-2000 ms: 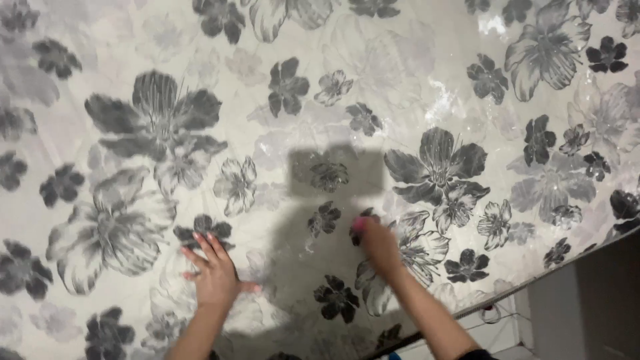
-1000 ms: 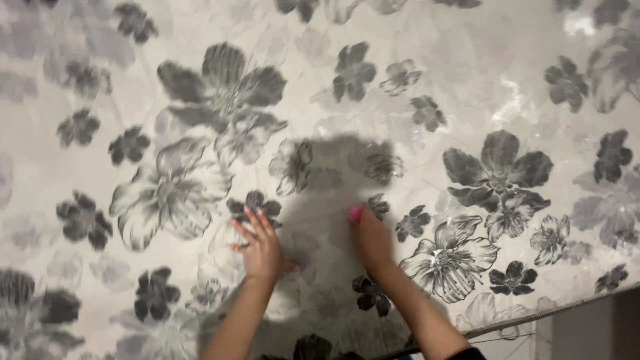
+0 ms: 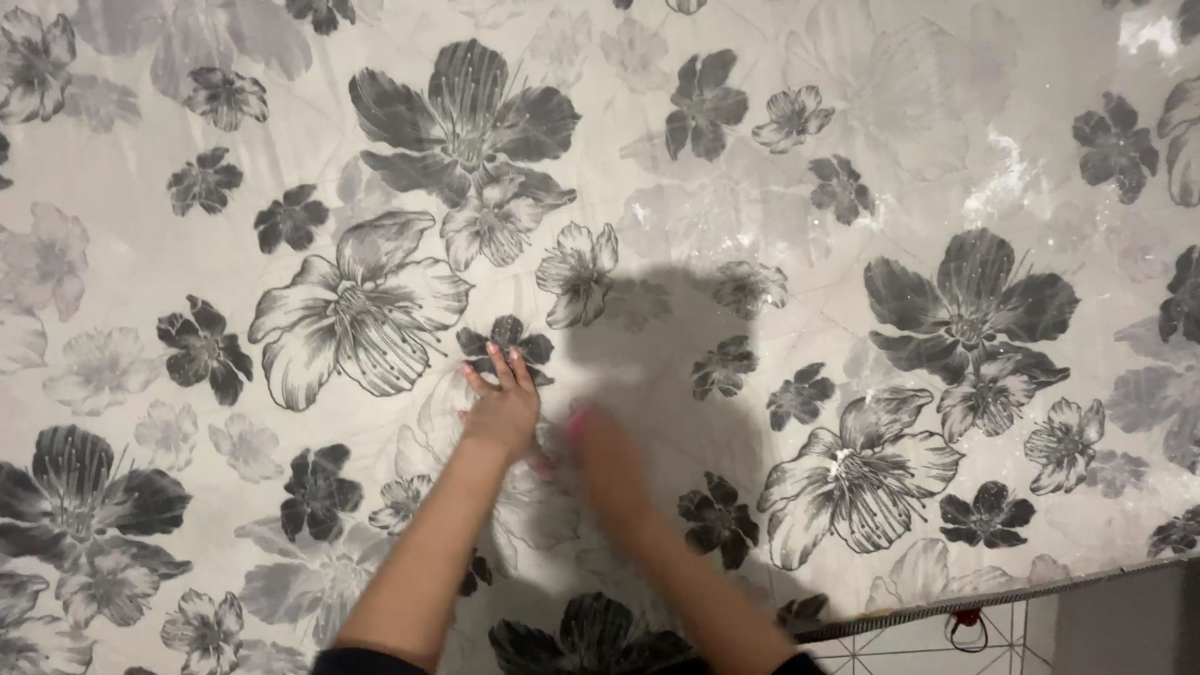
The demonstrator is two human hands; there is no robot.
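A pale sheet with a grey and black flower print point(image 3: 647, 375) fills most of the view. My left hand point(image 3: 502, 412) rests on it near the middle, fingers spread, fingertips over a dark flower. Just to its right is my right hand point(image 3: 600, 459), blurred, with its fingers closed around a small pink object point(image 3: 581, 424). Most of that object is hidden by the fingers, and its kind cannot be told. A dark shadow lies on the cloth around and above my right hand.
At the lower right runs the sheet's dark, corded edge point(image 3: 984, 600). Past it show white floor tiles point(image 3: 919, 647), a small red object with a black loop point(image 3: 967, 619) and a grey surface point(image 3: 1125, 623). Shiny patches point(image 3: 1008, 178) mark the sheet at the upper right.
My right hand, with the pink object, has moved left across the sheet, closer to my left hand. My left hand stays spread at the same dark flower. The view has shifted somewhat.
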